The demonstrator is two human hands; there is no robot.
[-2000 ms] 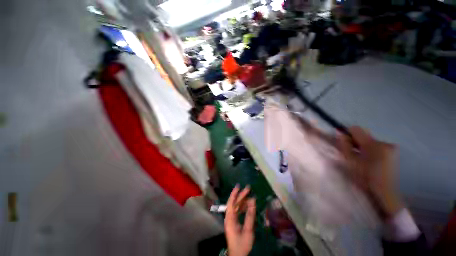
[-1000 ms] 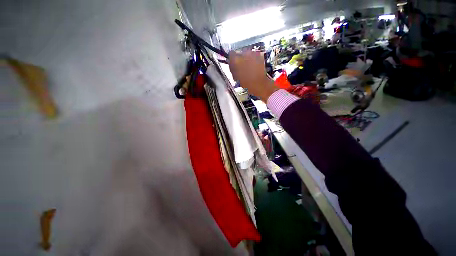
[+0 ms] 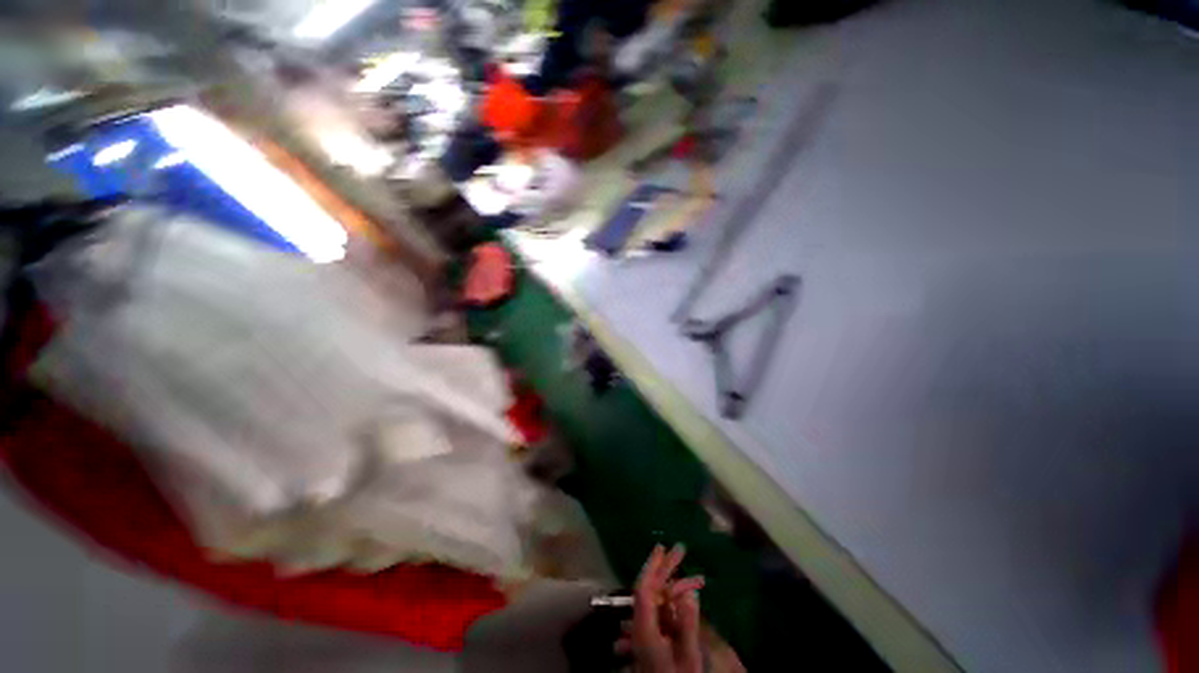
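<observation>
Cream and white pattern pieces (image 3: pixel 289 355) hang in a thick layered bunch at the left, blurred. A long red piece (image 3: pixel 329 602) hangs behind and below them. A dark clothes hanger (image 3: pixel 744 345) lies alone on the pale cutting table (image 3: pixel 973 394). My left hand (image 3: pixel 668 615) is small and blurred at the bottom edge, partly cut off. Its fingers are a little apart and I see nothing held in it. It is below and right of the hanging pieces, touching none of them. My right hand is out of the picture.
A metal ruler (image 3: pixel 756 204) and a dark blue notebook (image 3: pixel 631 218) lie on the table. Red-orange bags (image 3: pixel 546 116) stand at the far end. Green floor (image 3: pixel 598 447) runs between table and hanging pieces, with dark scraps and a pinkish-red item (image 3: pixel 488 274) on it.
My right hand, earlier at the top of the hanging bunch with a dark hanger, has left the picture. My left hand shows again at the bottom. The view has swung, bringing the table's hanger into sight.
</observation>
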